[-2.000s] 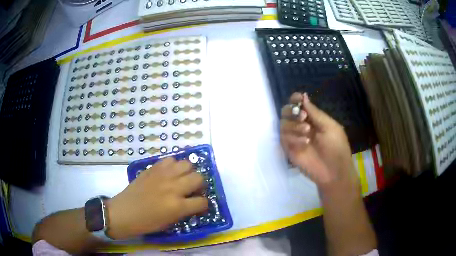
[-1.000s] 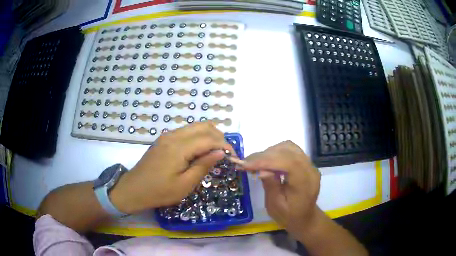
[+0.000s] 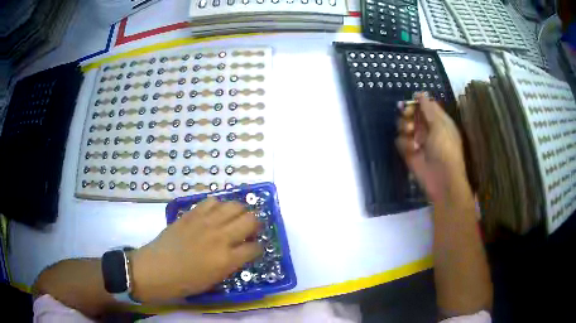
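Note:
My left hand point(image 3: 205, 249) is in the blue parts bin point(image 3: 285, 252), fingers down among the silver metal parts point(image 3: 251, 199); whether it holds one is hidden. My right hand point(image 3: 436, 142) is over the black parts tray point(image 3: 372, 170), shut on a thin stick tool point(image 3: 410, 103) whose tip is near the silver inserts point(image 3: 391, 69) in the tray's upper rows. The white loading board point(image 3: 132, 154) lies left of centre, with dark-rimmed rings in most of its tan cutouts. In the right column, rings sit at the left ends of the lower cutouts.
A second black tray point(image 3: 38, 145) is at the far left. Stacked boards stand at the right point(image 3: 549, 139) and at the top centre point(image 3: 268, 19). A calculator point(image 3: 391, 19) is at the top, beside more boards point(image 3: 486, 25). Yellow tape point(image 3: 354, 281) runs along the front edge.
My hands were together over the bin one second ago. My right hand has moved right and away to the black tray with the tool; my left hand has lowered into the bin.

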